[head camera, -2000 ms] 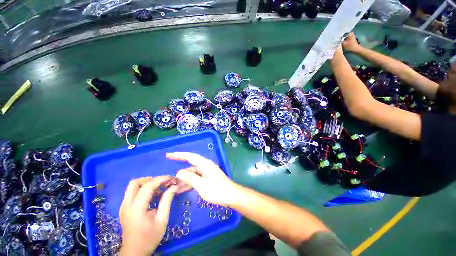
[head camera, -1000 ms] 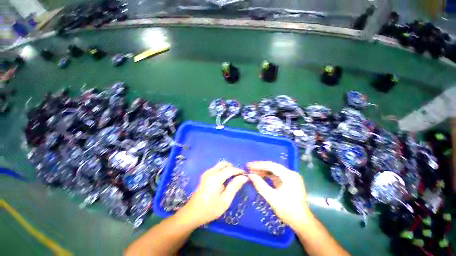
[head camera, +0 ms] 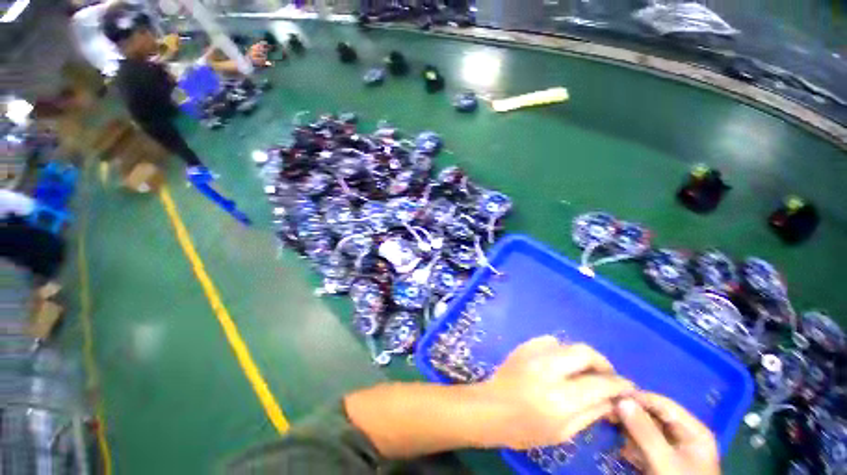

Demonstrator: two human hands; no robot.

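Observation:
My left hand (head camera: 557, 394) and my right hand (head camera: 673, 438) are over the blue tray (head camera: 529, 255), with their fingertips meeting. The fingers hide whatever may be between them. Thin metal rings (head camera: 455, 357) lie clustered at the tray's left end, and more rings (head camera: 554, 456) lie near its front edge, partly under my hands. A large heap of round motor units (head camera: 399, 250) with pale leads lies left of the tray. More motor units (head camera: 710, 315) lie along its far right side.
Black motor units (head camera: 703, 190) stand apart on the green surface (head camera: 594, 153). A yellow strip (head camera: 530, 99) lies towards the far side. A metal rail (head camera: 641, 57) runs along the far edge. At the far left a person in dark clothes (head camera: 149, 93) stands by the line. A yellow floor line (head camera: 218, 306) runs at left.
The view has swung left, so the tray appears further right and the left heap and the floor are in view. My hands remain together over the tray.

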